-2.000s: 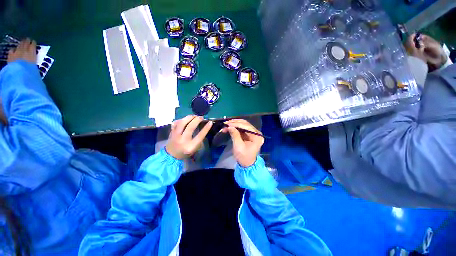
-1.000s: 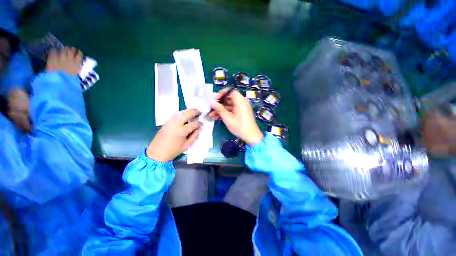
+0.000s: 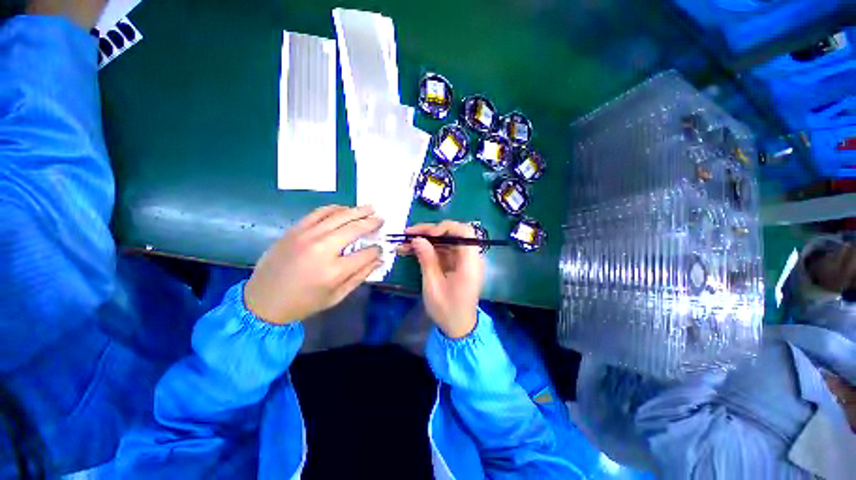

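White adhesive strips (image 3: 389, 173) overlap on the green bench, their near end under my hands. Another strip (image 3: 308, 112) lies apart at their left. My left hand (image 3: 314, 262) rests at the near end of the overlapping strips; whether its fingers pinch a piece is too small to tell. My right hand (image 3: 450, 272) holds thin black tweezers (image 3: 460, 241), tips pointing left to the left fingertips. Several round housings (image 3: 450, 143) with white and yellow squares lie right of the strips. One housing is mostly hidden behind my right hand.
A tall stack of clear blister trays (image 3: 662, 225) stands at the right bench edge. Blue bins (image 3: 798, 70) are at the far right. A person's blue sleeve (image 3: 56, 159) is at the left, beside a sheet with black shapes (image 3: 117, 39). Another person in grey (image 3: 751, 412) sits at the right.
Both hands moved from the bench's near edge onto the strips, then nearer the strips' near end. The tweezers now lie level between them. The camera view has also shifted.
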